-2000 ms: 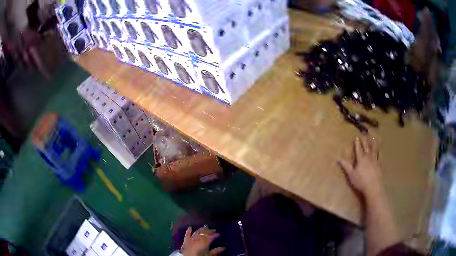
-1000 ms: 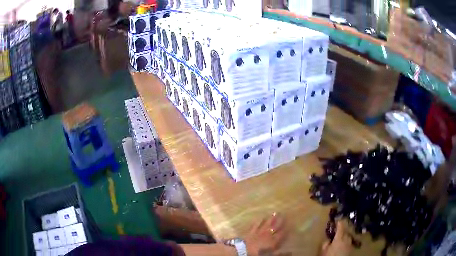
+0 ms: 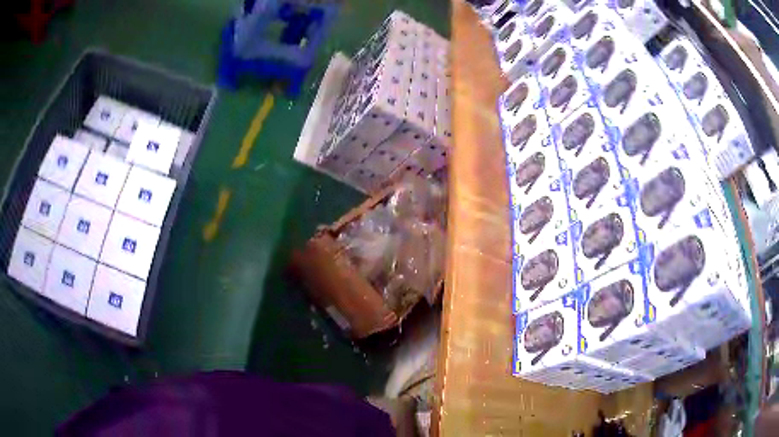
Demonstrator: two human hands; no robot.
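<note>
Neither of my hands shows in this frame. Closed white boxes with dark product photos are stacked in rows on the brown tabletop at the right. A small part of the black cable pile shows at the bottom edge, cut off. A dark grey crate on the floor at the left holds white boxes with small blue squares.
On the green floor are an open brown carton with clear plastic inside, another stack of white boxes beside the table and a blue stool. A purple garment fills the bottom left.
The view has swung left and down toward the floor and crate. Both hands, seen on the table a second ago, are out of the picture, and most of the cable pile has left it.
</note>
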